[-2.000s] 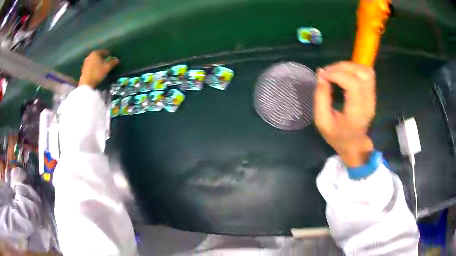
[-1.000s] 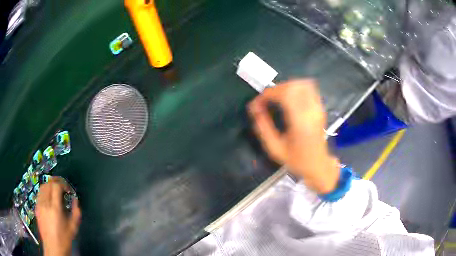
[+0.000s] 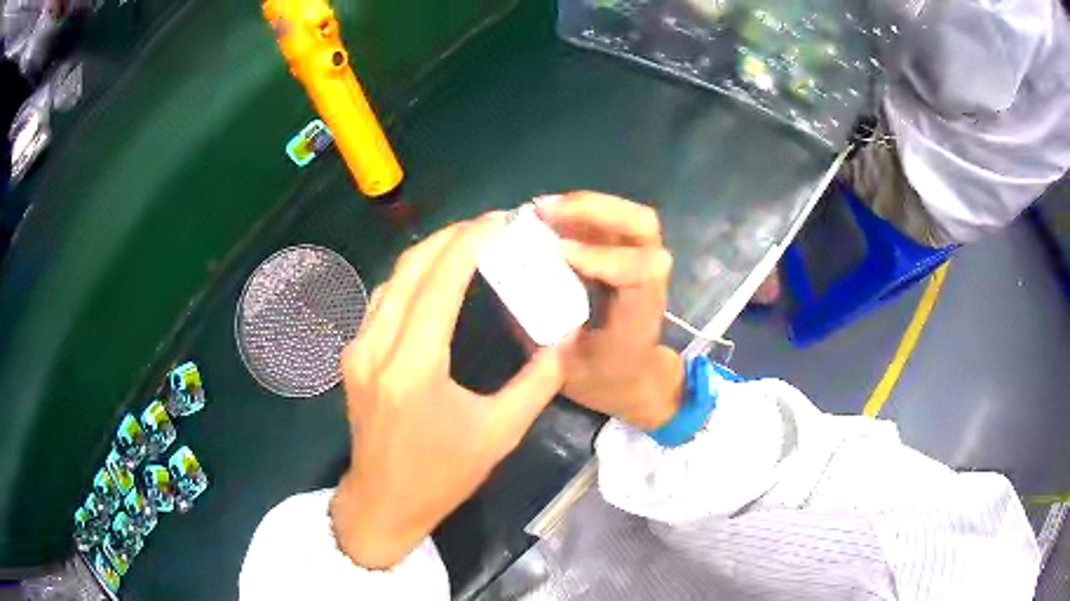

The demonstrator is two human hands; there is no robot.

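A plain white block (image 3: 534, 279), like a power adapter, is held up over the dark green bench between both hands. My left hand (image 3: 428, 382) grips it from the left, with fingertips at its top and thumb at its lower end. My right hand (image 3: 616, 311) holds it from the right, fingers curled around its side. A blue strap (image 3: 692, 402) is on my right wrist. A thin white cable (image 3: 701, 337) shows to the right of my right hand; its join to the block is hidden.
An orange screwdriver (image 3: 352, 123) hangs over the bench beside one circuit board (image 3: 307, 143). The round dimpled tray (image 3: 302, 319) lies left. Several boards (image 3: 131, 499) lie in rows lower left. A clear tray (image 3: 751, 59), a person's sleeve (image 3: 986, 106) and a blue stool (image 3: 839, 276) are right.
My right hand has taken hold of the white block and lifted it off the bench. My left hand has moved from the board rows to the block and grips it too.
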